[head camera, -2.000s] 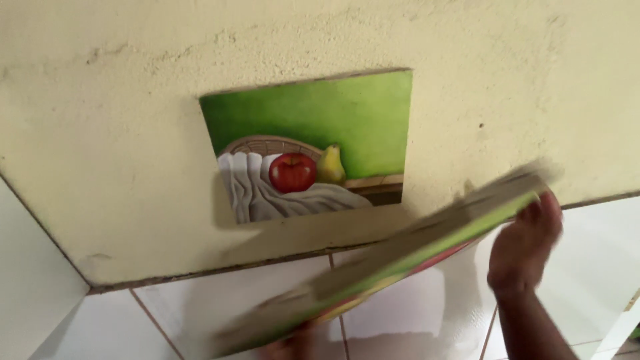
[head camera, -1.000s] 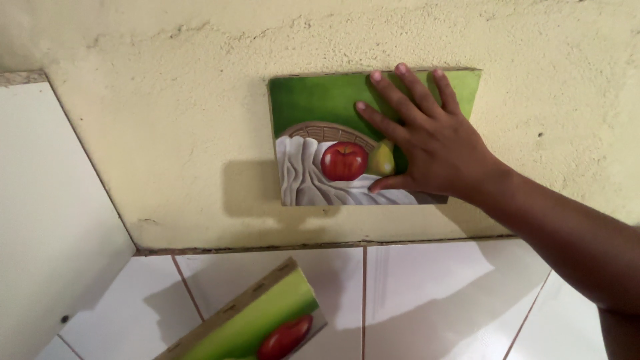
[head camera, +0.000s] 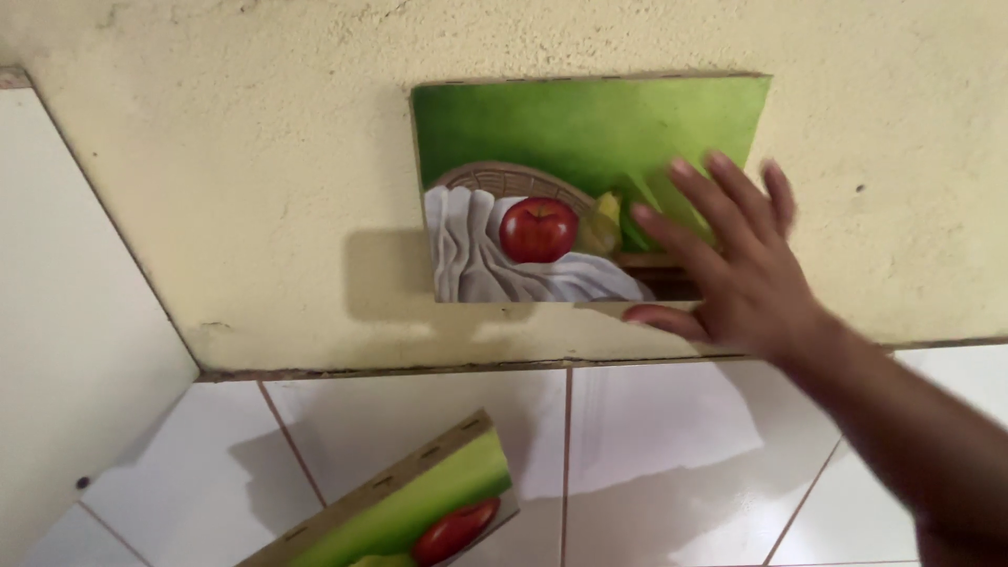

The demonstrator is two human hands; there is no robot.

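Observation:
A canvas painting of a red apple, a yellow-green pear, white cloth and a basket (head camera: 551,126) hangs on the wall. In front of its lower right part is my right hand (head camera: 732,268), fingers spread and slightly blurred, holding nothing; whether it touches the canvas is unclear. Low in the view, a second stretched canvas (head camera: 394,504), green with a red fruit, is tilted with its stapled edge upward. My left hand is out of view, and the lower end of that canvas is cut off by the frame.
Rough yellowish plaster wall (head camera: 236,181) surrounds the hanging painting and has a small dark hole (head camera: 860,188) at right. White floor tiles (head camera: 646,441) meet the wall's foot. A white panel (head camera: 71,260) stands at the left.
Two seconds ago both hands were on the second canvas. My right hand then went onto the hanging painting and has since shifted down toward its lower right corner.

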